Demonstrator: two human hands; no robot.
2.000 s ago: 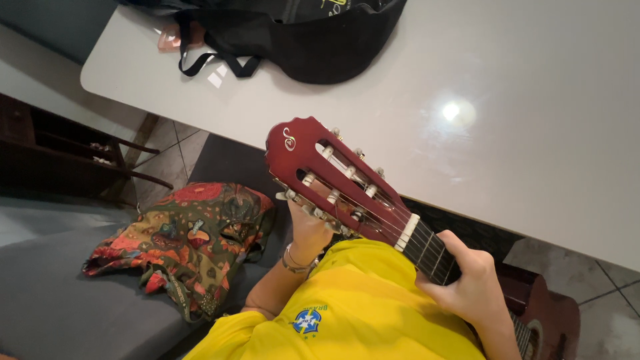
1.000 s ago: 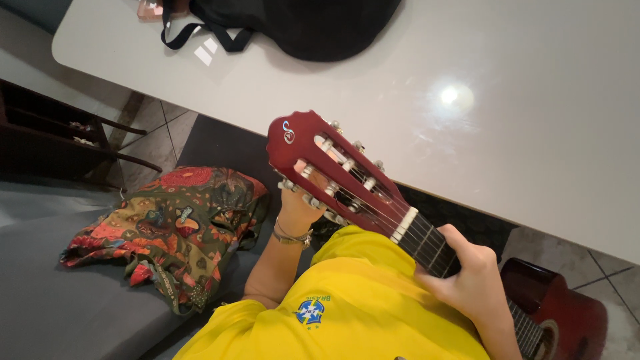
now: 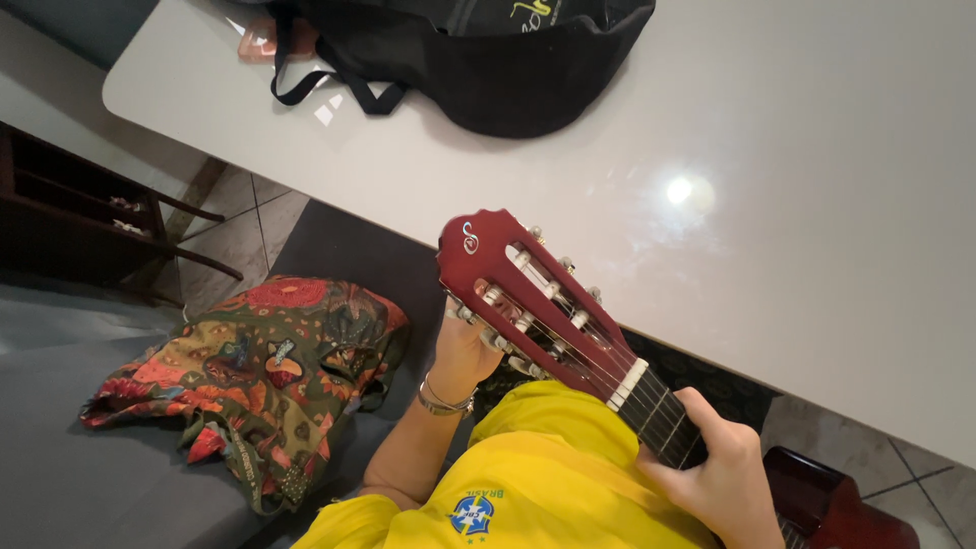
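Observation:
A red classical guitar's headstock (image 3: 488,252) points up and left across the middle, with white tuning pegs along both edges and a white nut (image 3: 627,384). My left hand (image 3: 467,343) is behind the headstock at its lower pegs; its fingers are partly hidden, and a bracelet circles the wrist. My right hand (image 3: 713,465) is wrapped around the black fretboard (image 3: 662,418) just below the nut. The guitar's dark red body (image 3: 862,503) shows at the lower right, partly hidden by my right hand and forearm.
A glossy white table (image 3: 801,191) lies beyond the headstock, its edge close to it. On it rest a black guitar bag (image 3: 526,84) and a pinkish object (image 3: 259,42). A patterned cloth bag (image 3: 282,366) sits on the grey seat (image 3: 61,465) at left. Dark wooden furniture (image 3: 76,229) stands farther left.
The view has shifted between frames. My two hands keep about the same places on the headstock and neck; no clear change in what they hold.

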